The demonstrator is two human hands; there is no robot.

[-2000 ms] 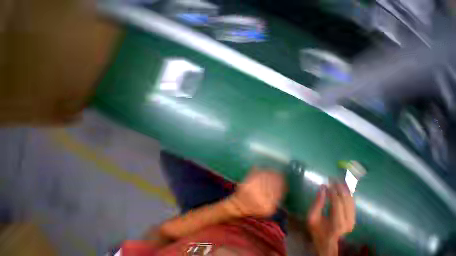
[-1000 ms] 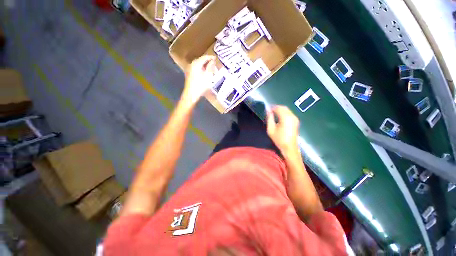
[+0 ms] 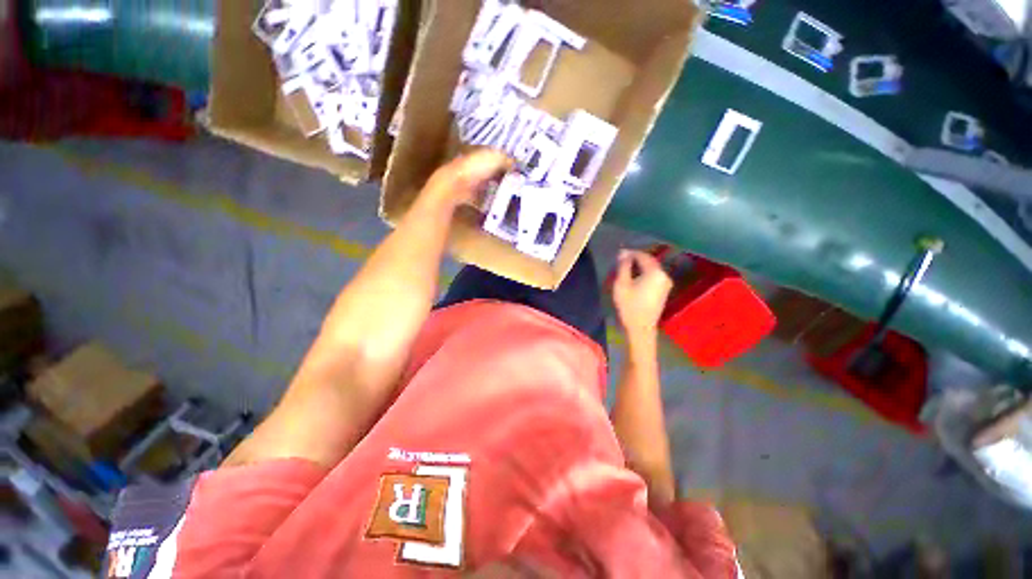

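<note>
An open cardboard box (image 3: 513, 258) holds many white plastic covers, loose and partly in an overlapping row. My left hand (image 3: 473, 172) is inside the box at its left side, fingertips against the covers; whether it grips one is hidden. My right hand (image 3: 641, 283) is right of the box, over the floor and beside a red stool, fingers curled; nothing clear shows in it. One white windowed cover (image 3: 731, 141) lies flat on the green bench (image 3: 679, 198). The mallet (image 3: 897, 296) lies farther right with its dark grip sticking out past the bench edge.
A second cardboard box (image 3: 251, 102) with loose covers stands left of the first. Red stools (image 3: 721, 323) are below the bench. A dark green conveyor with device halves (image 3: 813, 40) showing blue runs beyond the bench's pale edge. Cartons (image 3: 96, 390) stand on the floor at lower left.
The view has turned, showing more of the second box and red stools. My left hand is deeper among the covers. My right hand is now off the box's near corner, over the floor.
</note>
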